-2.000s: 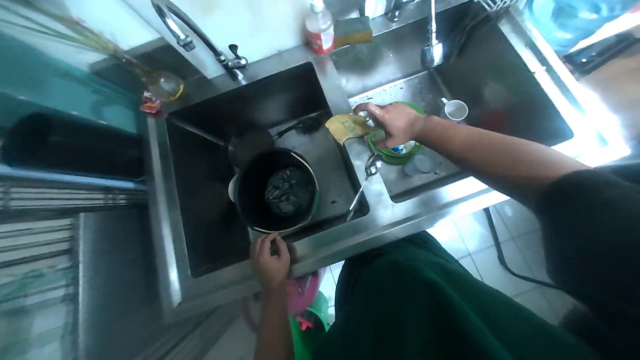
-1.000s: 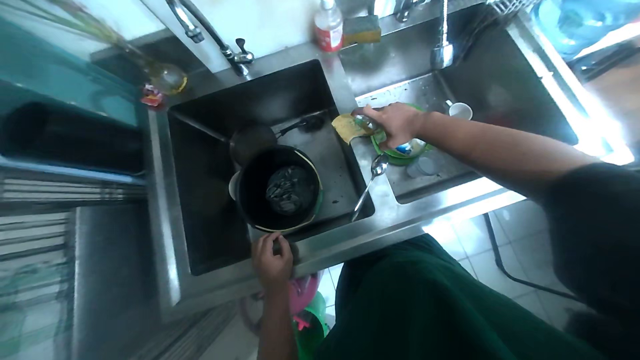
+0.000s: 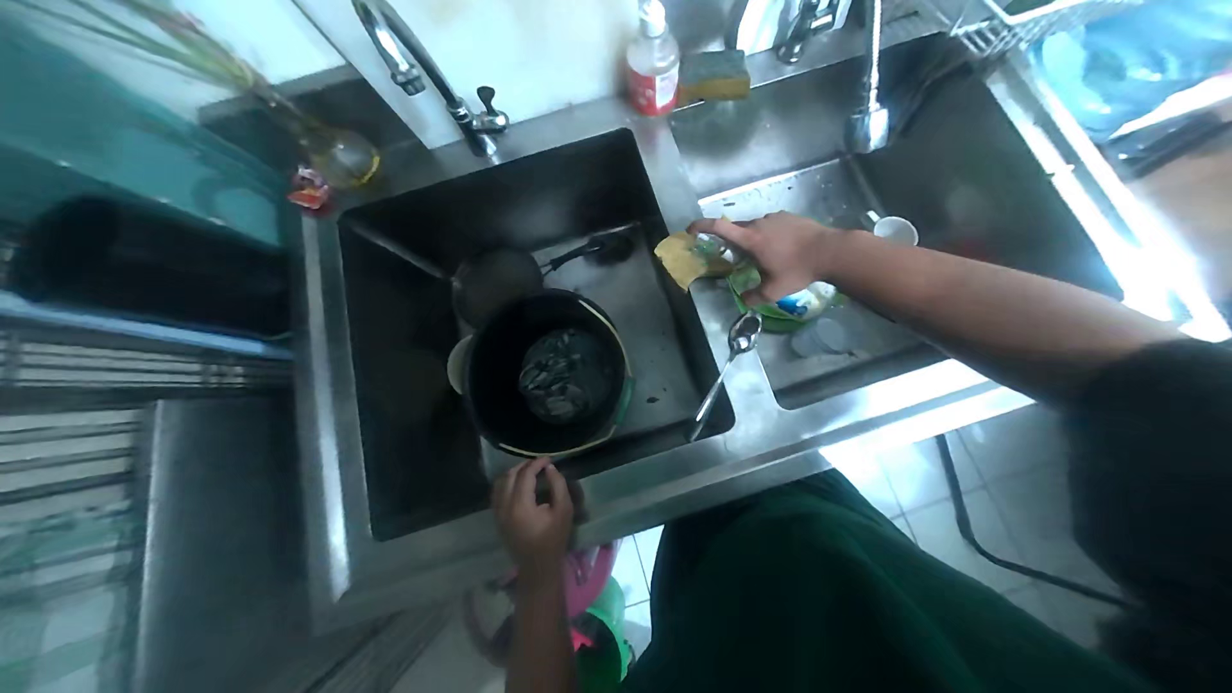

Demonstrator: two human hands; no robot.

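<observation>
My right hand (image 3: 784,252) grips a yellow sponge (image 3: 681,260) together with something clear or shiny, over the divider between two steel sink basins. Below that hand a green bowl (image 3: 782,320) with a white and blue item rests in the right basin, beside a clear cup (image 3: 820,339). A metal spoon (image 3: 743,332) lies across the divider, its handle pointing to the left basin. My left hand (image 3: 535,508) is at the front rim, fingertips close to the edge of a black bucket (image 3: 491,385); whether they touch or pinch it is unclear. Dark crumpled material (image 3: 563,375) sits inside the bucket.
A dark pan (image 3: 498,281) lies behind the bucket. A white mug (image 3: 895,229) is in the right basin. Along the back stand a faucet (image 3: 423,72), a soap bottle (image 3: 654,67), another sponge (image 3: 714,77) and a glass vase (image 3: 346,159). A sprayer faucet (image 3: 868,125) hangs over the right basin.
</observation>
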